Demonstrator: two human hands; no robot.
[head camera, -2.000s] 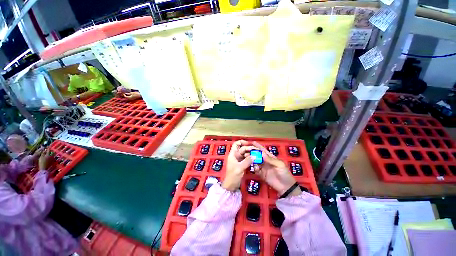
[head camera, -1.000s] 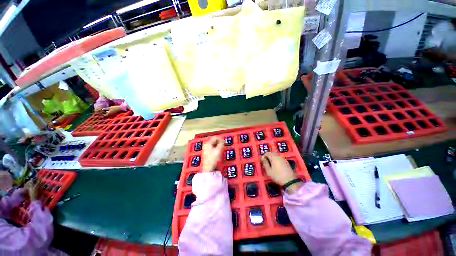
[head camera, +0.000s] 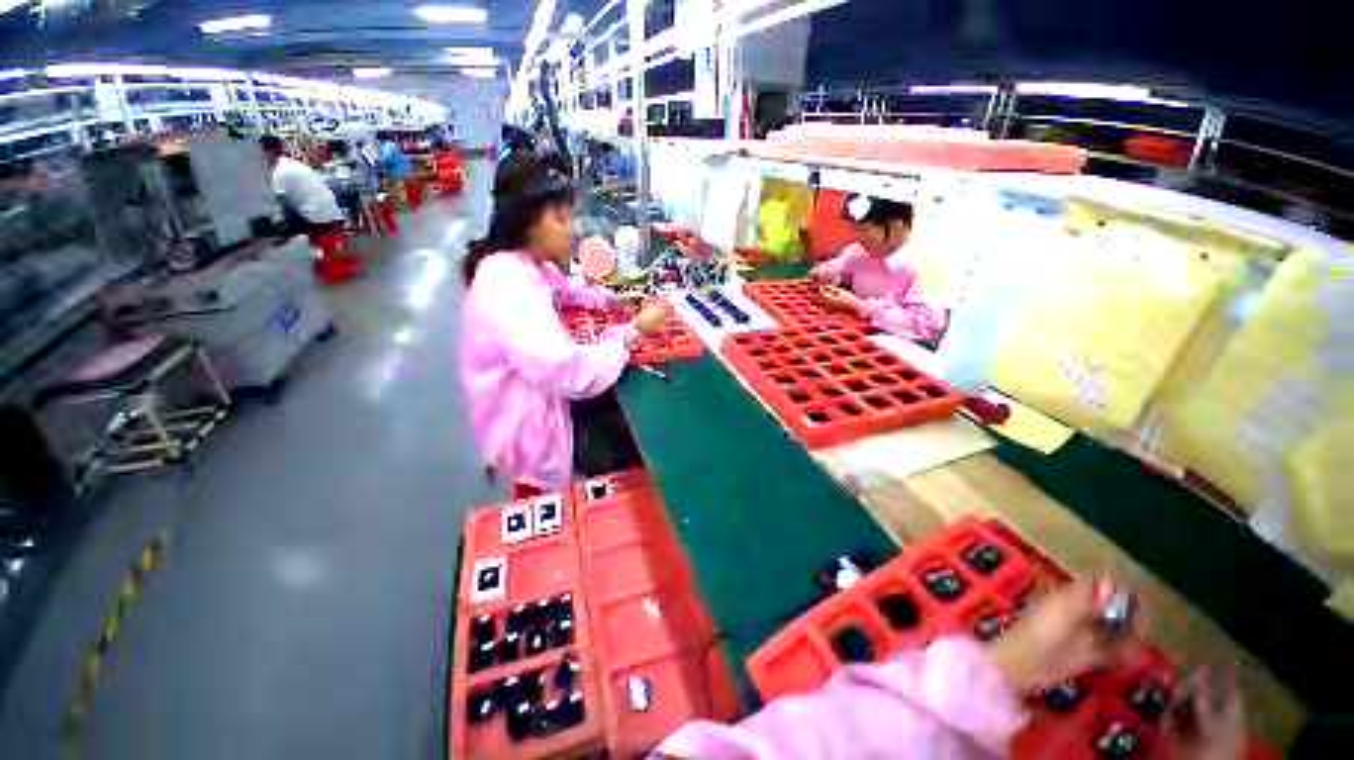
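The turnover tray (head camera: 809, 664) lies tilted in view at the lower right, with dark square smartwatch units in several pockets, such as one unit (head camera: 897, 609). My left hand (head camera: 1066, 636) is above the tray, its fingertips around a small, partly bright smartwatch unit (head camera: 1117, 606). My right hand (head camera: 1210, 716) is blurred low at the right, over the tray's right part and cut by the bottom edge. Whether it holds anything cannot be told. The hands are apart.
Red trays (head camera: 642, 606) with dark units and white cards stand left of the green bench (head camera: 728, 490). A person in pink (head camera: 520, 356) works beyond; another sits farther back behind a large red tray (head camera: 832, 389). Yellow sheets (head camera: 1106, 334) hang at right.
The view has swung far left, showing the aisle and the red trays beside the bench. My left hand has lifted from the tray and now has a unit at its fingertips.
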